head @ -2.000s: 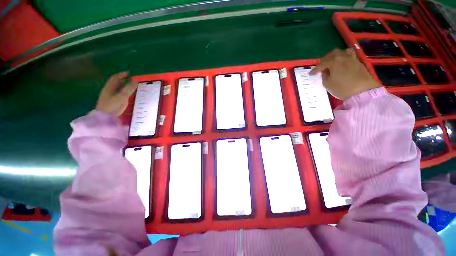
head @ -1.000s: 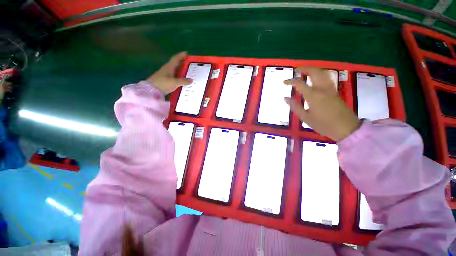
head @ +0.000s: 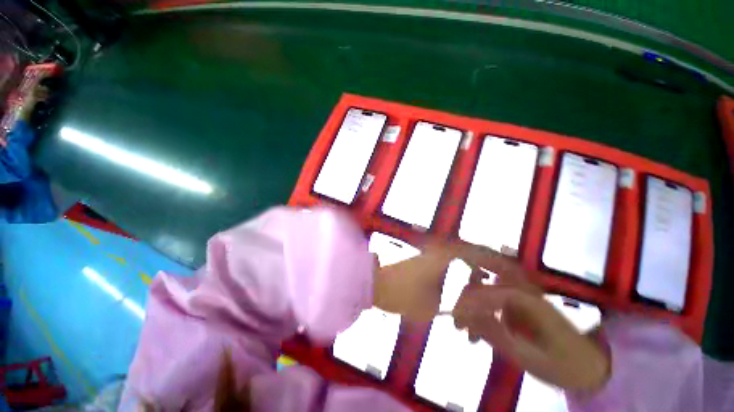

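Note:
A red tray [head: 527,129] holds two rows of smartphones with lit white screens. The top-row phones, such as the far left one [head: 349,156] and the far right one [head: 665,243], are uncovered. Faint text lines show on the two rightmost top screens. My left hand [head: 418,282], blurred, reaches over the lower row from the left. My right hand [head: 527,330], also blurred, is beside it over a lower middle phone [head: 455,366], fingers bent. The hands overlap parts of the lower phones. Whether either touches a screen cannot be told.
The tray lies on a glossy dark green bench [head: 241,88] with a metal rail behind. A blue pen [head: 658,58] lies near the far edge. Another person's blue sleeve [head: 24,173] shows at far left. A red tray edge [head: 727,121] shows at far right.
The view has shifted left, so the tray sits further right. My left hand has left the tray's top left corner for the lower row. My right hand has come down from the top row.

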